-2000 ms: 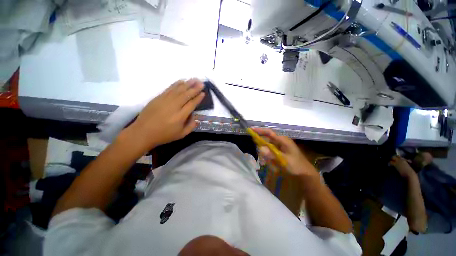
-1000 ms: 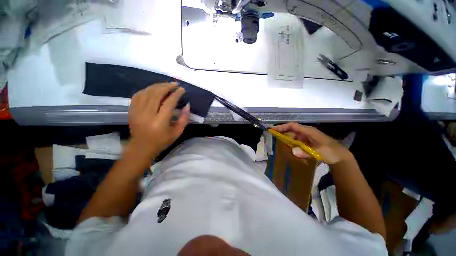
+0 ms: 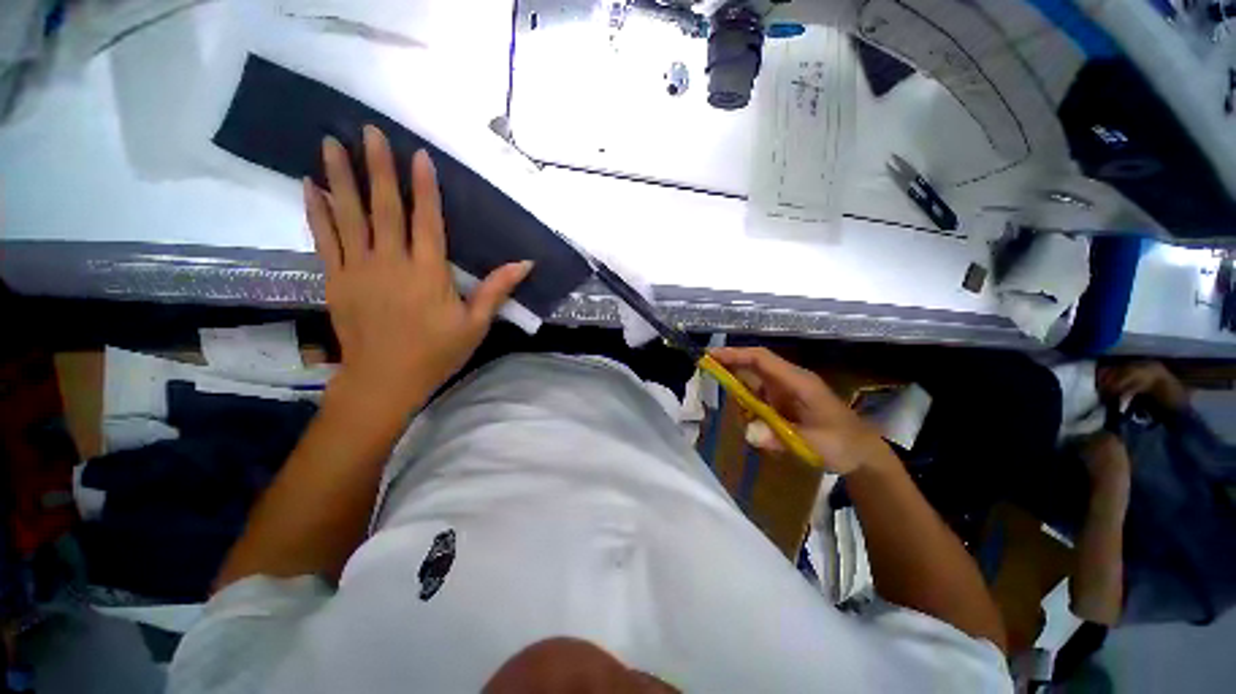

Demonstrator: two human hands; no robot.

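A dark curved fabric strip (image 3: 491, 217) lies on the white table near its front edge. White backing (image 3: 519, 317) shows at its lower right end, by my thumb. My left hand (image 3: 393, 264) lies flat on the strip with its fingers spread. My right hand (image 3: 793, 414) holds the yellow handles of the fabric scissors (image 3: 637, 301). The dark blades point up and left and touch the right end of the strip. A white piece hangs beside the blades at the table edge.
The sewing machine's presser foot area (image 3: 733, 61) is at the top. A paper slip (image 3: 800, 149) and thread snips (image 3: 923, 193) lie right of it. A small brown square (image 3: 975, 278) is near the right edge. Dark fabric bundles (image 3: 203, 461) are below left. Another person's arm (image 3: 1101, 522) shows at right.
The dark strip, mostly covered at first, now lies spread out and slanted, its left end further up. My left hand has flattened on it. The scissors remain at its right end.
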